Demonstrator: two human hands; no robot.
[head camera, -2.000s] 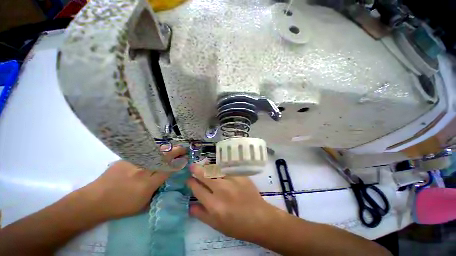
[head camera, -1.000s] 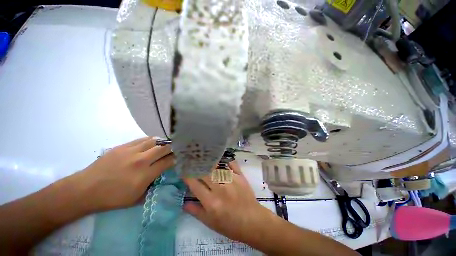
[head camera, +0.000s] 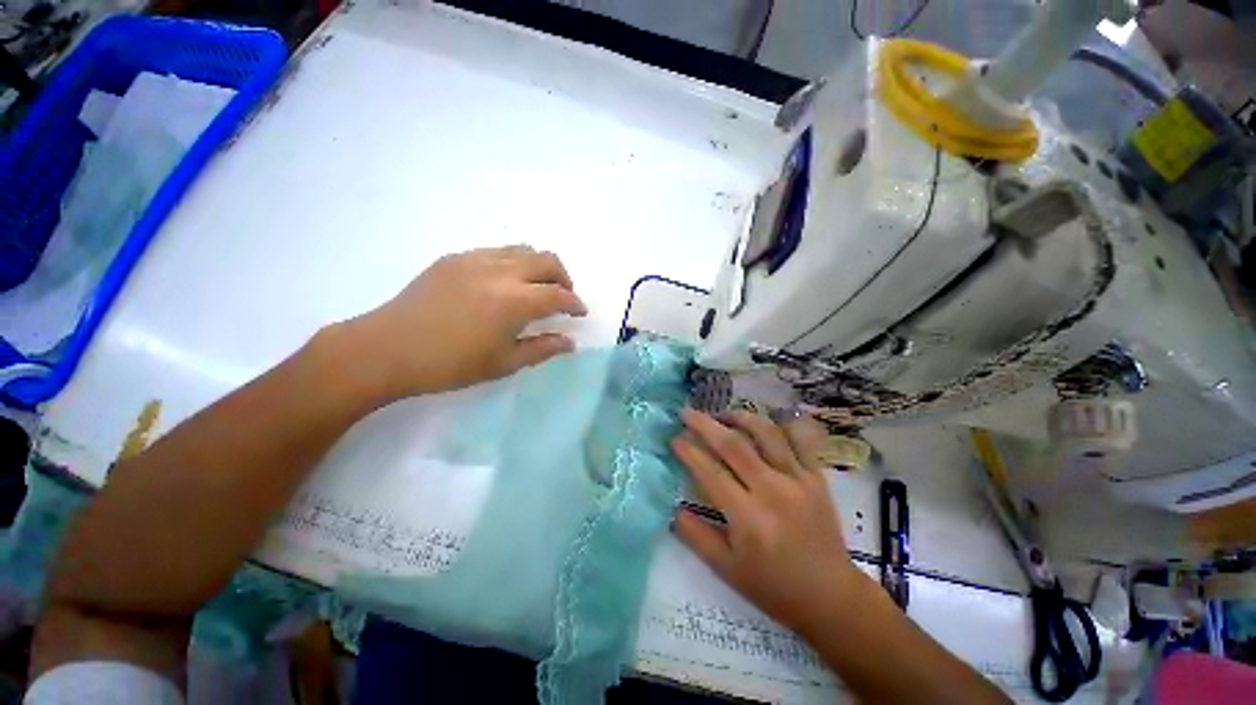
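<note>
The sheer sea-green garment panel (head camera: 521, 517) lies over the table's front edge. The ruffle strip (head camera: 606, 537), with wavy stitched edges, runs along its right side up to the needle area of the off-white sewing machine (head camera: 868, 234). My left hand (head camera: 462, 317) is over the table at the panel's upper left, thumb and fingers apart, holding nothing. My right hand (head camera: 765, 510) lies beside the ruffle strip, its fingertips at the strip's right edge; no grip shows. The needle tip is hidden.
Black thread snips (head camera: 894, 540) and black-handled scissors (head camera: 1058, 640) lie right of my right hand. A blue basket (head camera: 165, 207) with pale pieces stands left. A pink object (head camera: 1205, 682) is at the lower right. Crumpled sea-green fabric (head camera: 255, 627) hangs below the table edge.
The view has shifted, bringing the basket and more table into sight. My left hand has come away from the needle area to the left and opened. More of the panel and ruffle shows.
</note>
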